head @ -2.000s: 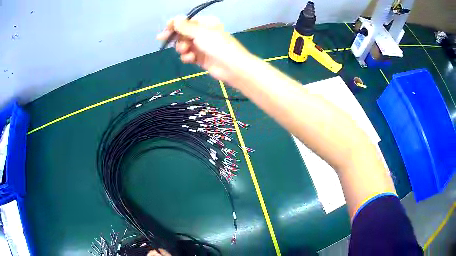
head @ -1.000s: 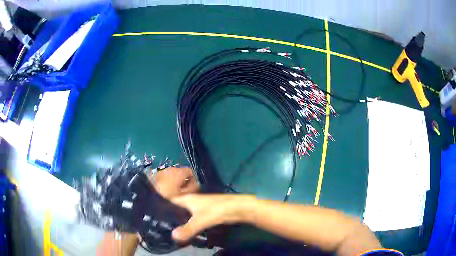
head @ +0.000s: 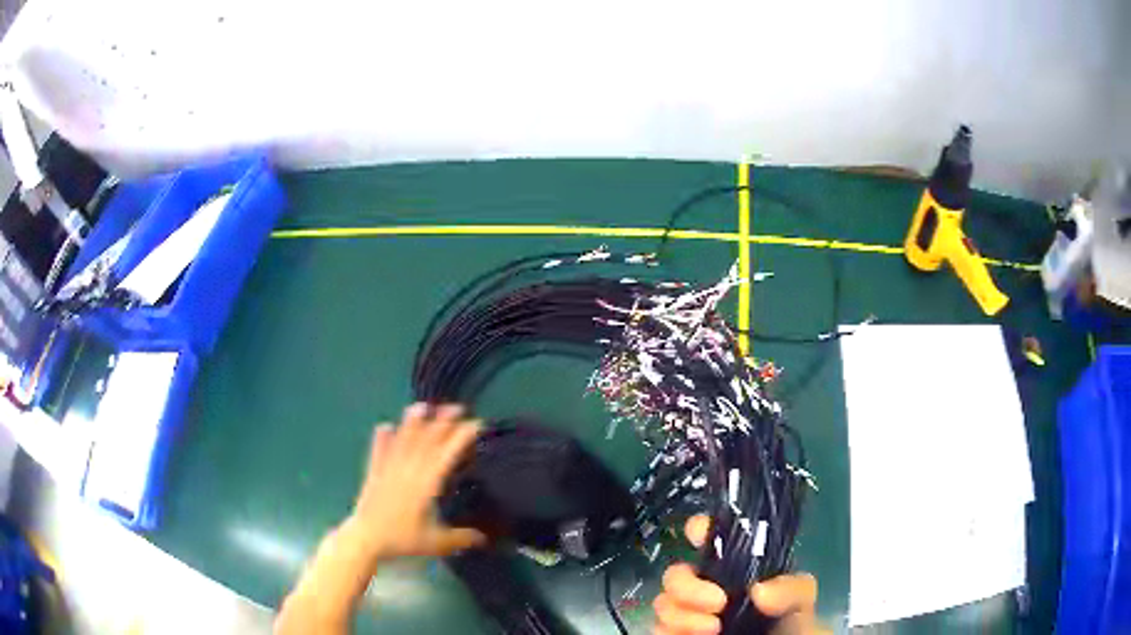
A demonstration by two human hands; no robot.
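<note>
A thick bundle of black cables (head: 533, 313) lies curved on the green bench. My right hand (head: 732, 598) is closed around a second bunch of black cables (head: 759, 496) at the lower middle; its white-labelled, fanned ends point up over the ends of the curved bundle. My left hand (head: 416, 484) is spread, with its fingers at the left side of the black coil (head: 540, 484); whether it grips any cable is unclear. A single black cable (head: 838, 279) lies looped at the back, its tip near the white sheet (head: 936, 471).
Blue bins with papers (head: 236, 236) stand at the left. A yellow heat gun (head: 949, 236) lies at the back right, with a small round item (head: 1032, 350) nearby. Another blue bin (head: 1098, 484) is at the right edge. A pale wall (head: 496, 87) runs behind the bench (head: 310, 360).
The labelled cable bunch has moved from the lower left to the lower middle, in my right hand. My left hand now shows spread at the coil. The view has shifted.
</note>
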